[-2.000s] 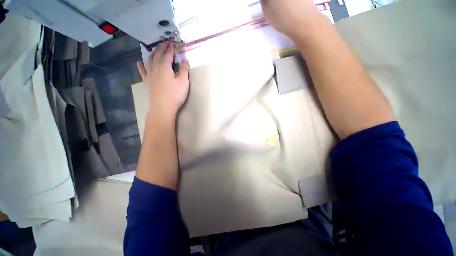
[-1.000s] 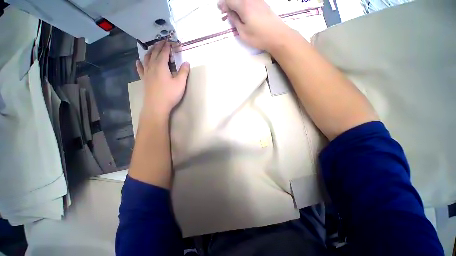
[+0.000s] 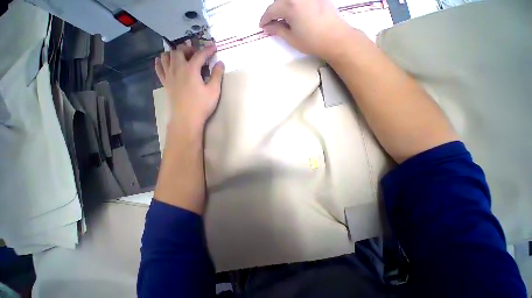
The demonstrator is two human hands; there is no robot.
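Note:
A beige cover panel [image 3: 262, 128] lies wrinkled across my lap and up to the white marked template [image 3: 245, 58]. Grey reinforcement patches [image 3: 364, 222] sit near its right side. My left hand [image 3: 189, 84] rests palm down at the panel's upper left, fingers spread, fingertips beside the needle area [image 3: 201, 36]. My right hand [image 3: 306, 26] is over the template, thumb and fingertips closed together at the red line [image 3: 242, 41]. Glare hides whether a thin strip is between them. The sewing machine head [image 3: 154, 20] is just above my left fingertips.
A panel stack [image 3: 35, 145] hangs at the left, with dark grey folded pieces [image 3: 96, 134] beside it. Another large beige sheet [image 3: 466, 99] spreads at the right, under and beyond my right forearm. A dark bed plate [image 3: 137, 110] shows left of my left hand.
My right hand has moved left along the red line towards the machine head. My left index finger has shifted right, onto the line's left end. The panel lies nearly the same.

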